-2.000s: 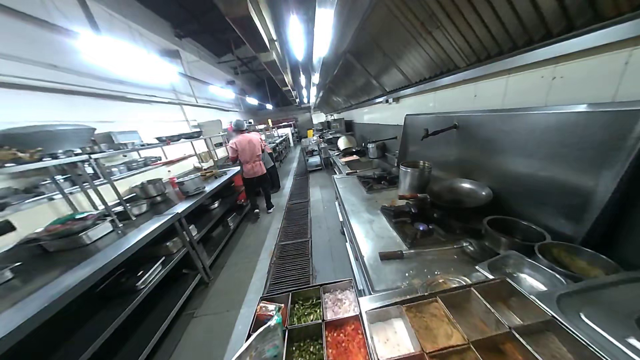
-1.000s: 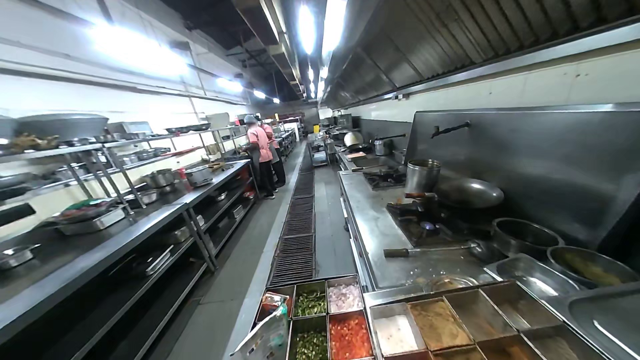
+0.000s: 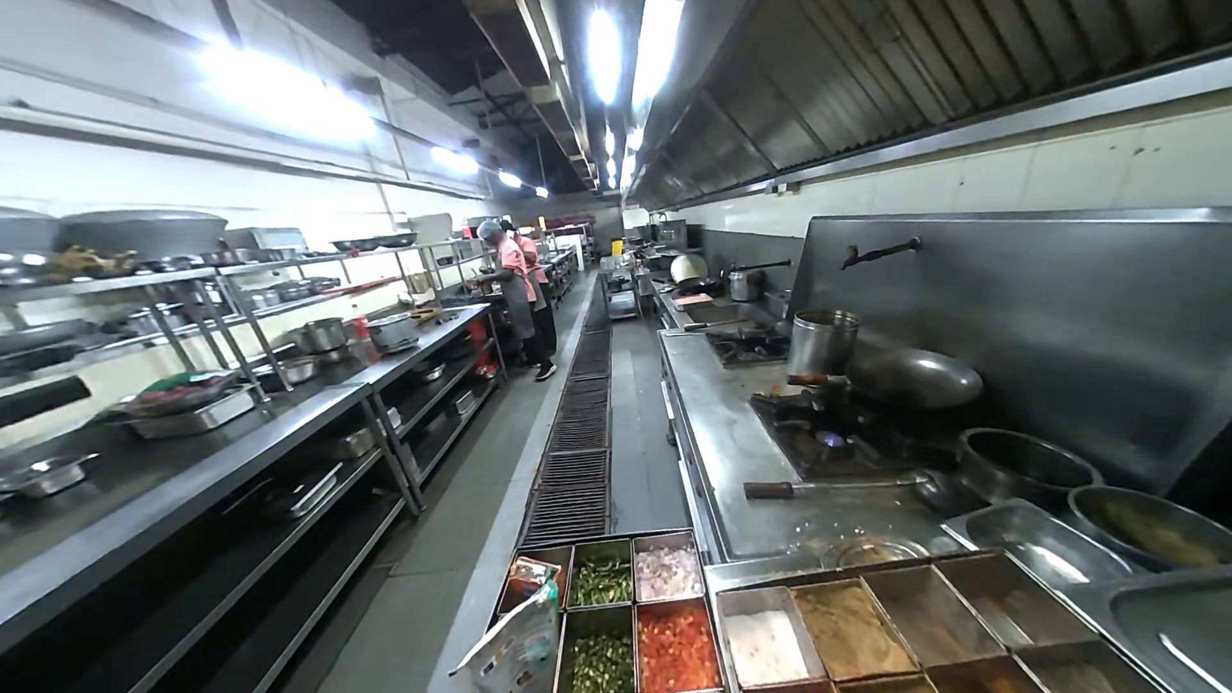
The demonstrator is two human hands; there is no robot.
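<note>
Neither of my hands shows in the head view. Directly below the camera stand metal compartments with chopped green vegetables [image 3: 602, 580], chopped onion [image 3: 667, 574] and diced tomato [image 3: 678, 647]. A crumpled plastic bag [image 3: 515, 643] leans at their left side. To the right, a spice box holds white powder [image 3: 765, 647] and brown powder [image 3: 853, 630]. Beyond it, a small bluish flame [image 3: 830, 439] burns on the stove burner. A wok [image 3: 914, 377] rests behind, beside a tall steel pot [image 3: 823, 345]. A ladle [image 3: 837, 487] with a dark handle lies on the stove top.
Two people [image 3: 520, 289] in pink shirts stand at the left counter farther down the aisle. A floor drain grate [image 3: 572, 462] runs along the aisle. Steel shelves [image 3: 371, 390] line the left. Two round pans [image 3: 1028, 462] and a steel tray [image 3: 1035, 544] sit at the right.
The person in pink, seen in the aisle in the earliest frame, now stands at the left counter, where a second person also shows. The ladle and pans have stayed put.
</note>
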